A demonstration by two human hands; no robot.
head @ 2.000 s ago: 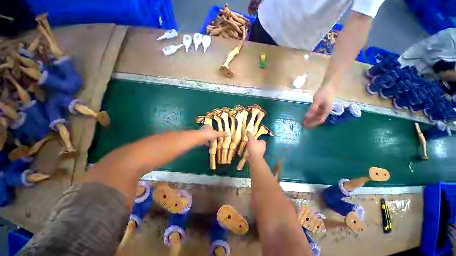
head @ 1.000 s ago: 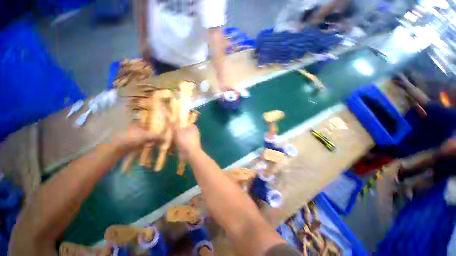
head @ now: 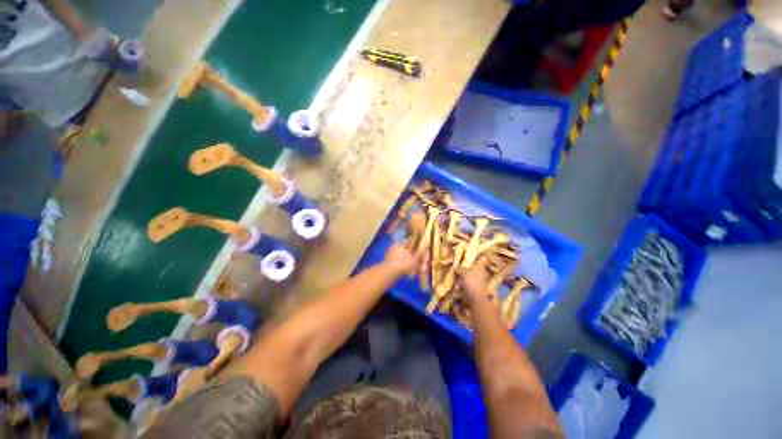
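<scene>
My left hand point(head: 401, 260) and my right hand point(head: 473, 281) are both over the blue parts bin point(head: 559, 249) below the bench edge. Several tan doll legs point(head: 446, 249) lie between my hands, bunched together over other loose legs in the bin. My left hand is at the left side of the bunch, my right hand at its near right side. The fingers are partly hidden among the legs, so I cannot tell how many are held. Half-fitted lower bodies, blue with one tan leg, stick out along the bench edge of the belt; one blue piece point(head: 297, 202) shows its white-lilac cuff.
The green conveyor belt point(head: 129, 206) runs at the left. A yellow-black utility knife point(head: 390, 61) lies on the brown bench point(head: 377, 111). A blue crate point(head: 506, 129) stands on the floor beyond the bin; a crate of grey parts point(head: 645, 291) is at the right. Another person is at the upper left.
The view has turned right and down. My hands have carried the bunch of legs from over the belt to the parts bin.
</scene>
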